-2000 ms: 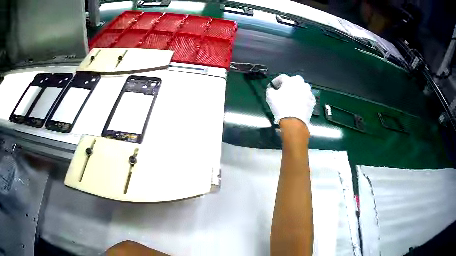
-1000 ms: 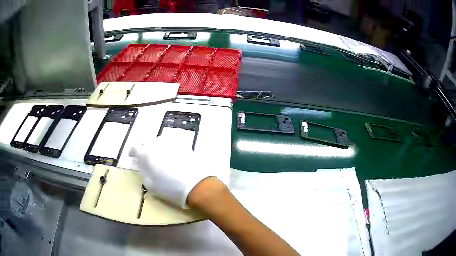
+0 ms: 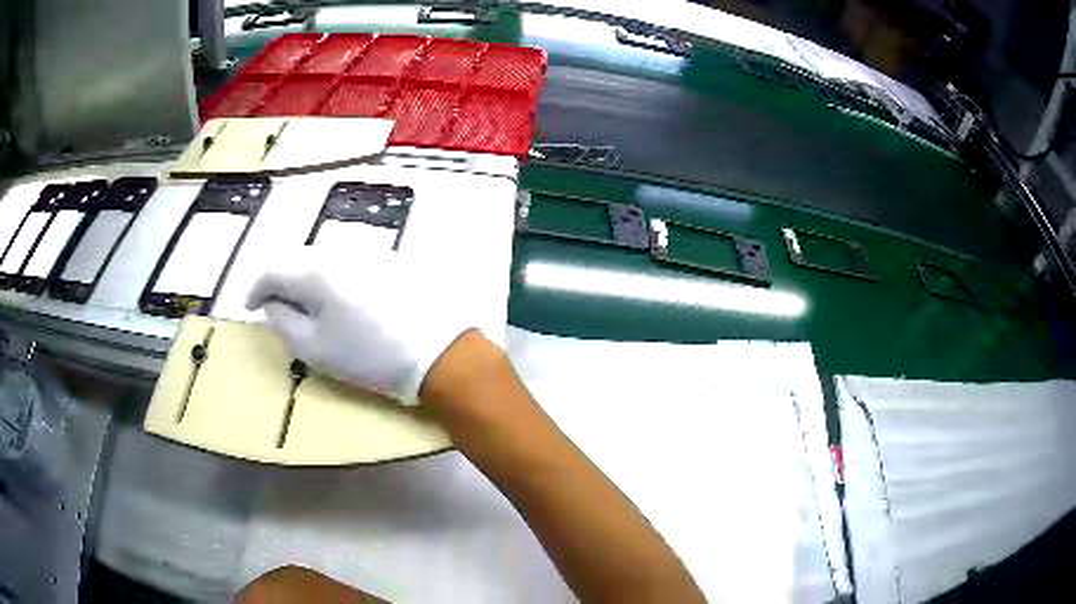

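My right hand [image 3: 348,330], in a white glove, is over the white belt [image 3: 466,254] and the near cream guide plate [image 3: 236,407], fingers curled. It covers the lower end of a black phone frame [image 3: 368,203]; whether the fingers grip it is hidden. Further left, another phone frame [image 3: 207,245] lies on the belt, and several more stand close together, one of them at its right end [image 3: 106,236]. My left hand is out of view; only a bit of bare skin shows at the bottom edge.
Several frames, one nearest the white belt [image 3: 584,221], lie on the green conveyor [image 3: 661,325]. A red plastic tray [image 3: 472,100] is behind the far guide plate [image 3: 283,144]. A grey housing [image 3: 100,71] is at the upper left. White foam sheet [image 3: 661,413] covers the near edge.
My right hand moved from the green conveyor to the white belt, where a further frame now lies. Since one second ago it has stayed beside that frame. The view has tilted slightly.
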